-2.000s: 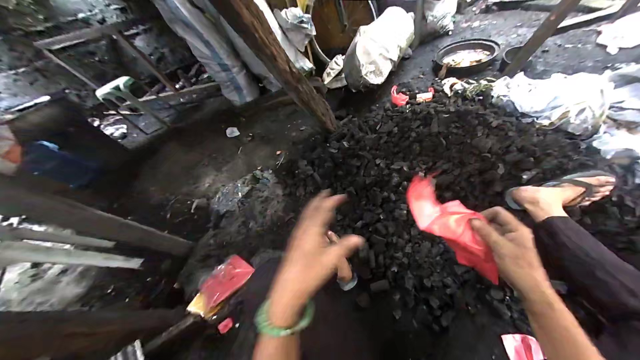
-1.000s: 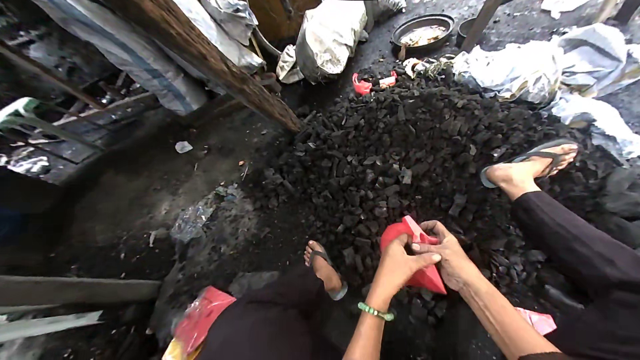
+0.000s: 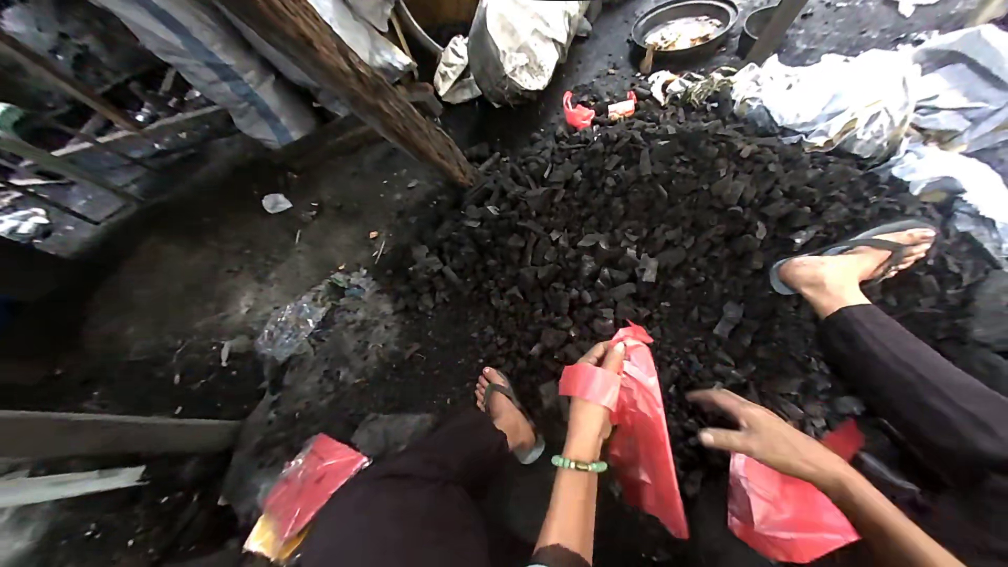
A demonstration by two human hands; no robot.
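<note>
My left hand [image 3: 600,378], with a green bead bracelet at its wrist, grips a red plastic bag [image 3: 642,441] by its top; one handle loops over the back of the hand and the bag hangs down long and flat. To its right, my right hand [image 3: 760,437] holds nothing, its fingers apart above the charcoal. Beneath my right forearm lies another red plastic bag [image 3: 787,508], partly covered by the arm. A heap of charcoal pieces [image 3: 614,228] spreads in front of both hands.
My sandalled feet are at the heap's near left and right edges. Packed red plastic bags [image 3: 315,484] lie beside my left leg. A wooden post [image 3: 378,94] slants down to the heap. Beyond are a filled white sack [image 3: 524,47], a round black pan [image 3: 683,31] and white sacking [image 3: 835,98].
A second ago both hands were together on the folded red bag. Now the bag hangs open in length from my left hand, and my right hand has let go and moved off to the right.
</note>
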